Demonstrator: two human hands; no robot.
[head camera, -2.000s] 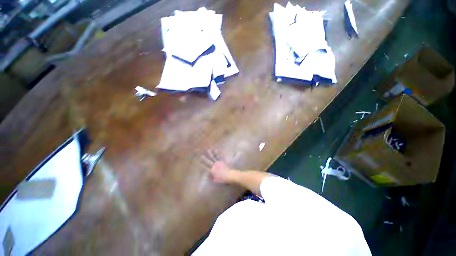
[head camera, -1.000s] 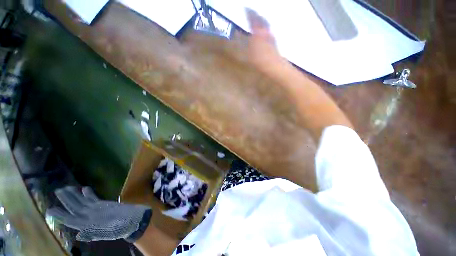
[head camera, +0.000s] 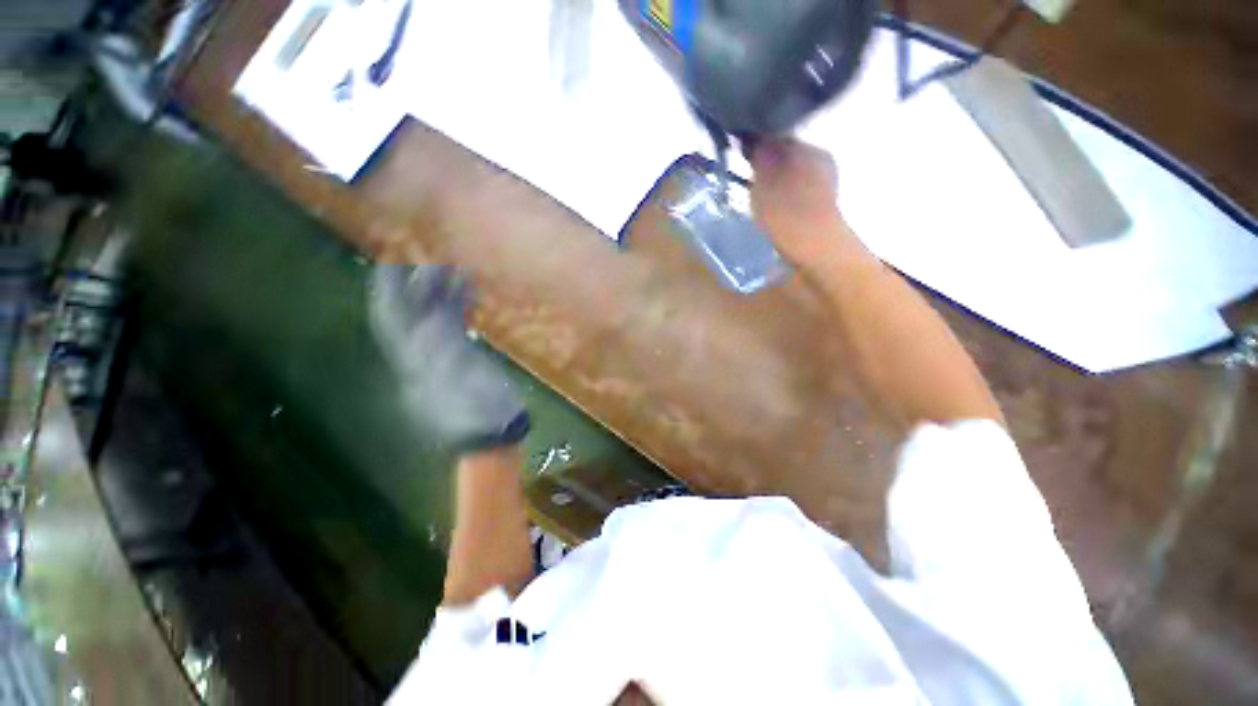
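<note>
The cutting machine (head camera: 773, 62) has a dark rounded motor with a blue and yellow label at the top. Its shiny base plate (head camera: 731, 246) lies on the brown table at a notch in the lay's edge. My bare right hand (head camera: 797, 193) is closed at the handle below the motor; the hand hides most of the handle. White marker paper (head camera: 952, 248) over thin dark fabric stretches to both sides. My left hand (head camera: 442, 359), in a grey mesh glove, is blurred above the table's front edge, away from the lay, with nothing visible in it.
A grey-beige weight (head camera: 1042, 159) lies on the paper at right, another (head camera: 568, 42) at upper left. A small dark tool (head camera: 392, 48) lies on the paper at left. A brown carton (head camera: 593, 499) stands below the table edge (head camera: 580, 400). A metal clip (head camera: 1242, 348) is at far right.
The motor has come into view at the top, and my right hand has closed at its handle. My left hand has moved up and right from beside the carton. The view has shifted.
</note>
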